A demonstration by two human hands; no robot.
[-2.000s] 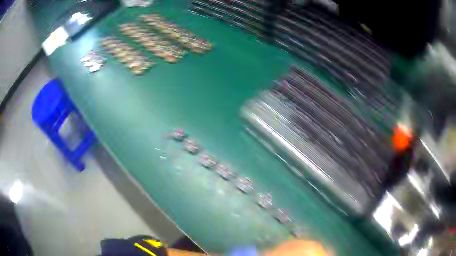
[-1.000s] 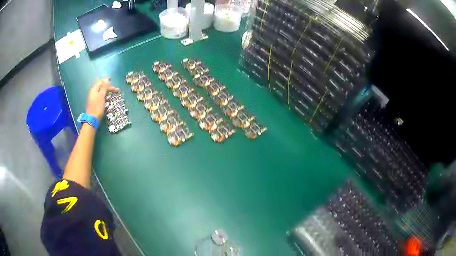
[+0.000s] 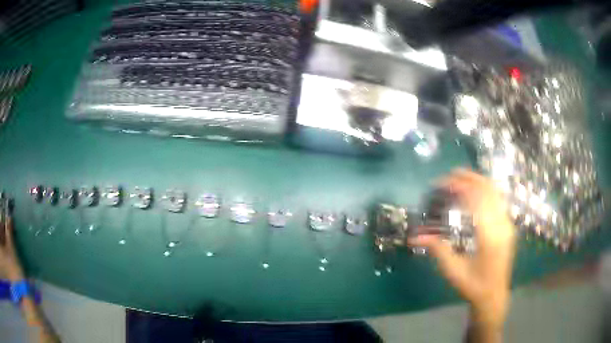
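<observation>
A row of small wired units (image 3: 175, 200) lies across the green bench, with thin leads ending in white dots towards me. A squarish silver circuit board (image 3: 390, 226) lies at the row's right end. My right hand (image 3: 484, 234) is just right of it, blurred, with a dark board piece (image 3: 439, 206) between thumb and fingers. More silvery board parts show under the hand. My left hand (image 3: 7, 253), with a blue wristband, is cut off by the left edge. A small dark and silvery thing is at its fingertips; whether it is gripped cannot be told.
Stacked clear trays with black parts (image 3: 194, 67) stand behind the row. A white-grey metal screw feeder (image 3: 355, 107) is right of them. A large glittering loose board pile (image 3: 536, 161) lies at the right. Short rows of parts (image 3: 8, 87) show at the far left edge.
The view has swung right to the row, feeder and pile. My left hand has left its reach over the boards at the bench's far left. My right hand is now in view with a board piece.
</observation>
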